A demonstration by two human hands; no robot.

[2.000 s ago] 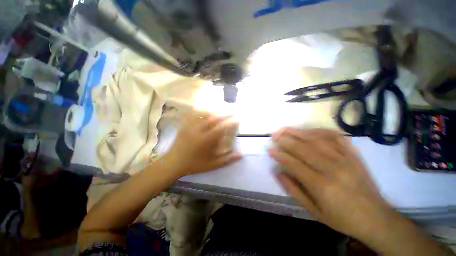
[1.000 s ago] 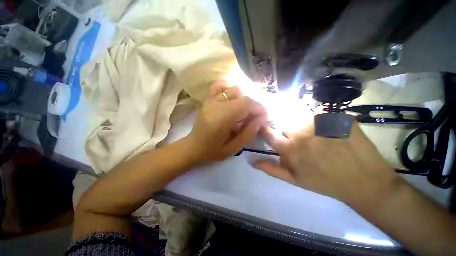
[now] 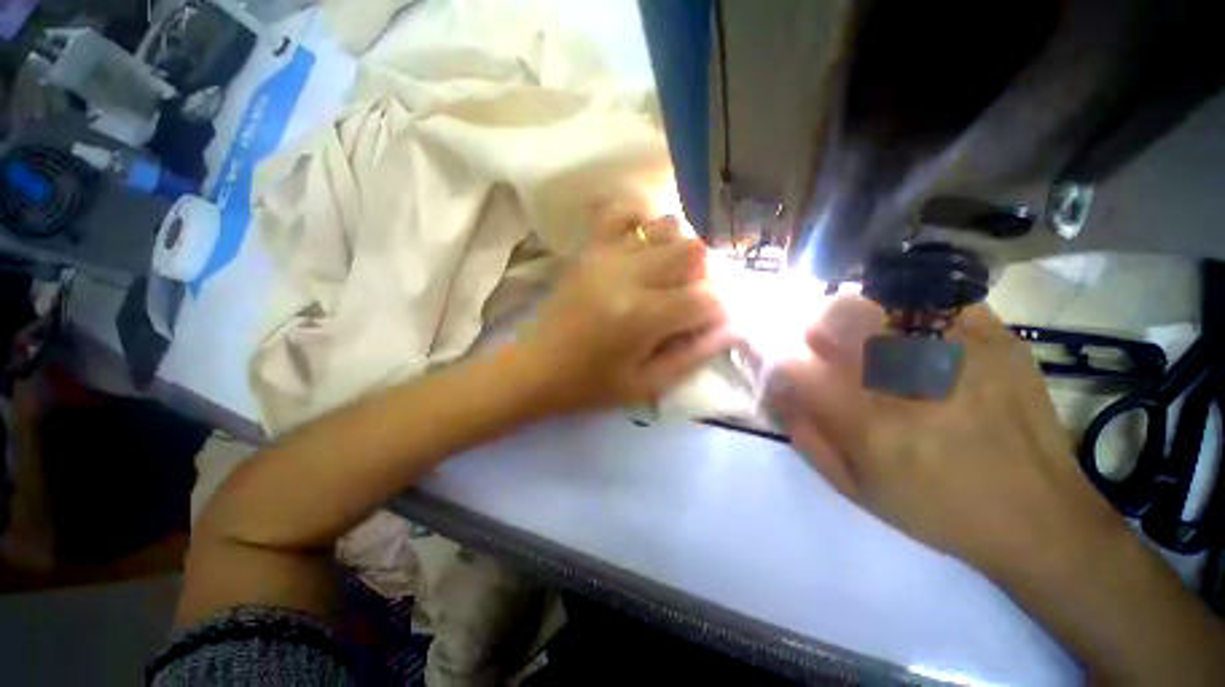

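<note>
Cream cloth [image 3: 403, 201] lies heaped on the machine table left of the needle. My left hand [image 3: 625, 315] is at the cloth's edge, fingers bent and pinching it, just left of the bright needle area. My right hand [image 3: 927, 403] lies right of the needle, its fingertips on a small pale piece of cloth [image 3: 712, 392] between the hands. The sewing machine head [image 3: 927, 108] stands over both hands. The needle and presser foot are washed out by the lamp. A round black knob with a spring [image 3: 924, 285] hangs in front of my right hand.
Black thread snips [image 3: 1091, 352] and black scissors [image 3: 1158, 436] lie at the right. A white roll [image 3: 186, 239] sits by the blue strip at the left, near a grey machine part [image 3: 47, 188]. Beige cloth [image 3: 484, 604] hangs below the table edge [image 3: 591, 577]. A person's arm shows at the far left.
Since two seconds ago the view has moved closer to the needle, and both hands have come to the needle area. Since one second ago a pale piece shows more clearly between the hands.
</note>
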